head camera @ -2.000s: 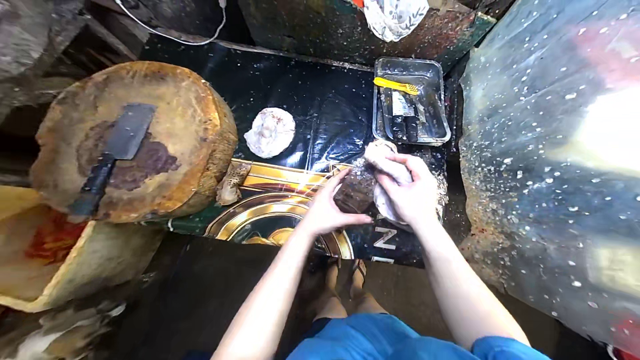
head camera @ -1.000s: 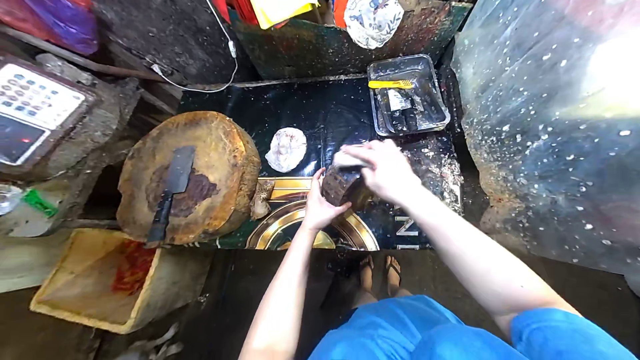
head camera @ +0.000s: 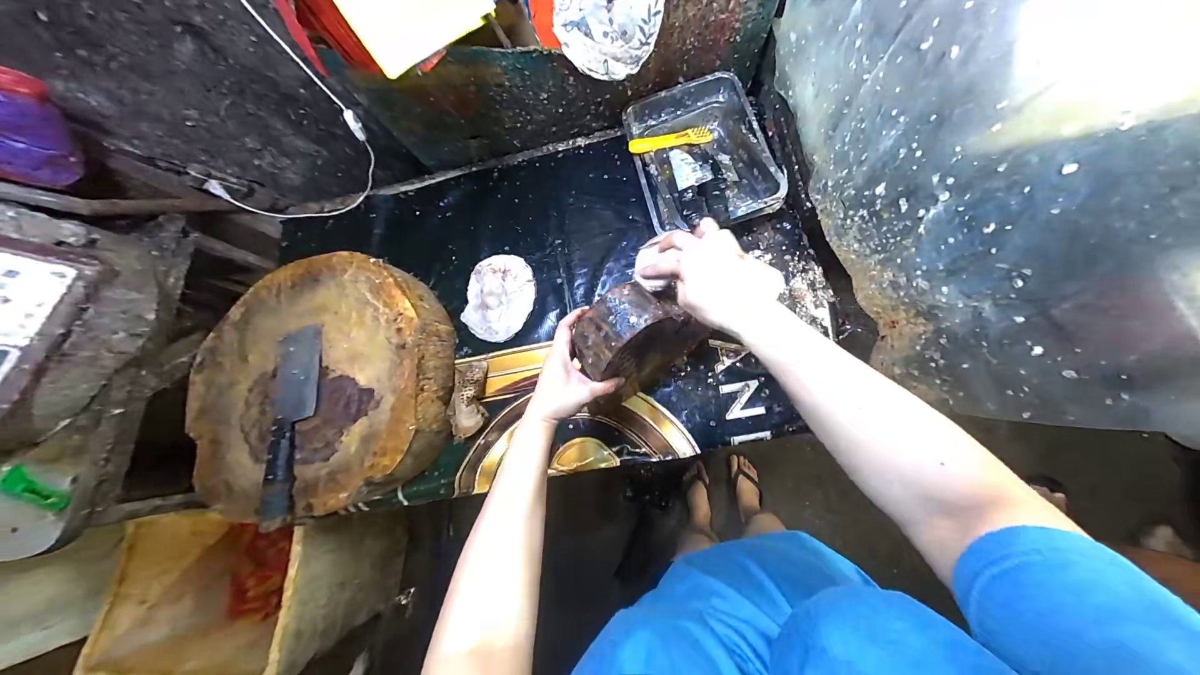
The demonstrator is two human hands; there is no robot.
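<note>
My left hand (head camera: 568, 377) grips the near left end of a dark, rounded block (head camera: 626, 333), its material unclear, tilted above the printed table cover. Over the block's far right end is my right hand (head camera: 720, 277), its fingers closed on a whitish piece (head camera: 653, 266) that is partly hidden. A pale, roundish flat piece (head camera: 499, 298) lies to the left on the black cover (head camera: 558, 202). Beyond my right hand, a clear plastic tray (head camera: 771, 194) holds a yellow-handled brush (head camera: 670, 141) and dark-handled tools (head camera: 701, 199).
A cleaver (head camera: 298, 375) lies on a round wooden chopping block (head camera: 380, 281) at the left. A small brown piece (head camera: 468, 398) sits beside that block. White debris (head camera: 806, 281) is scattered at the right, next to a plastic sheet (head camera: 984, 234). A white cable (head camera: 361, 178) hangs behind the table.
My right hand has moved off the near side of the dark block to its far right end since the oldest frame. The view has shifted.
</note>
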